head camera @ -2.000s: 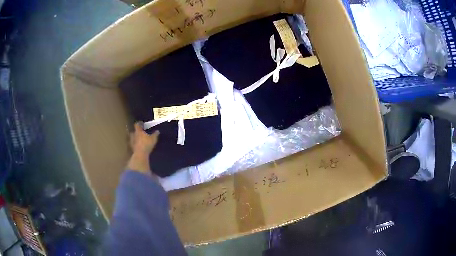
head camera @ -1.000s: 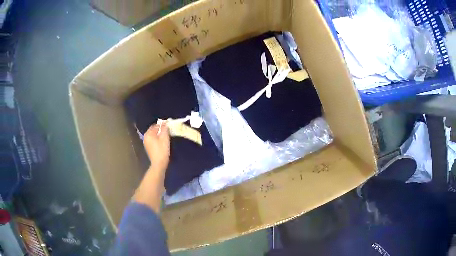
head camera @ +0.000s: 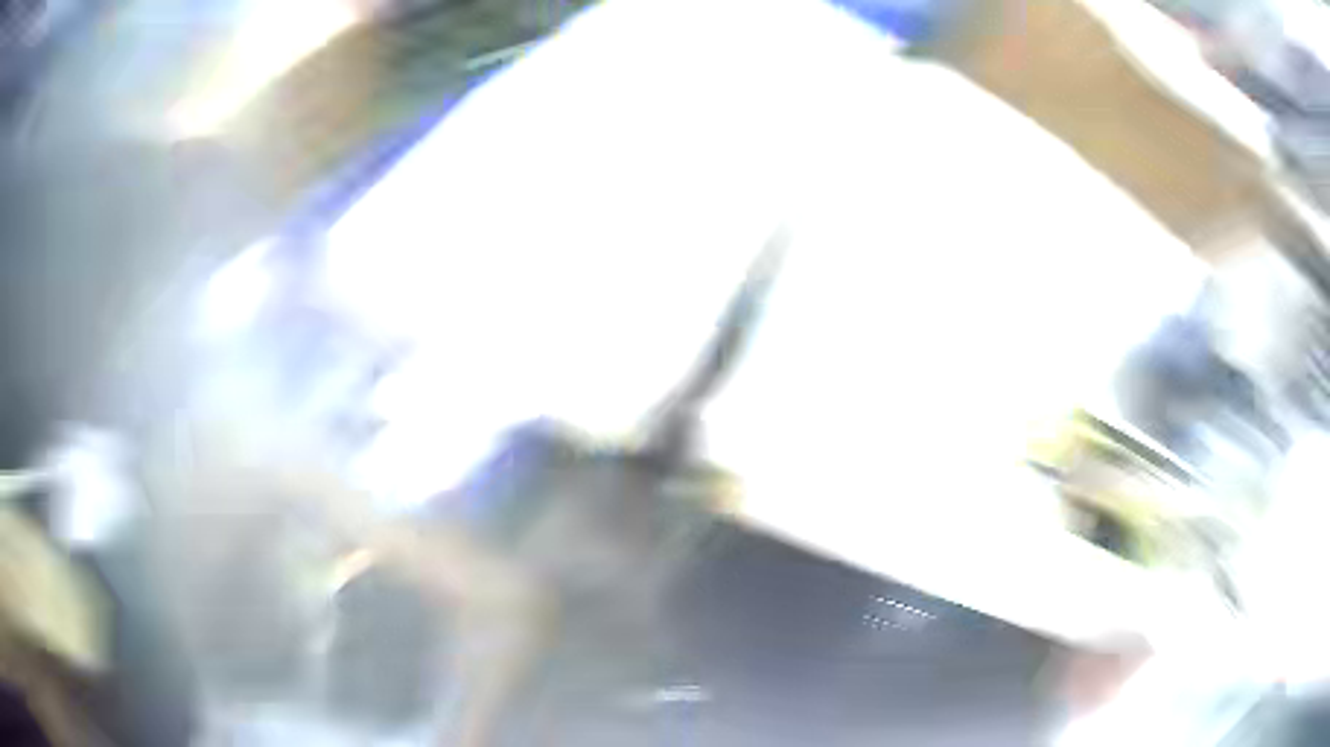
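The view is strongly blurred and overexposed. A wide white surface, perhaps the machine table (head camera: 934, 350), fills the middle. A thin dark shape (head camera: 732, 329) shows as a slanting streak on it. A blurred skin-toned shape (head camera: 489, 606) at the lower left may be my left hand or forearm; its fingers and anything in them cannot be made out. A small pinkish patch (head camera: 1101, 674) at the lower right may be part of my right hand, but this is not certain. No black bundle, tie or ticket can be made out.
A brown band (head camera: 1109, 124), perhaps cardboard, runs along the upper right. Yellow and dark parts (head camera: 1116, 504) show at the right, too blurred to name. A cream-yellow shape (head camera: 51, 584) stands at the left edge. Dark cloth or shadow (head camera: 861, 628) lies below the white surface.
The view has swung away from the open carton, its black bundles and my left hand at the white tie. A bright white surface now fills most of the picture.
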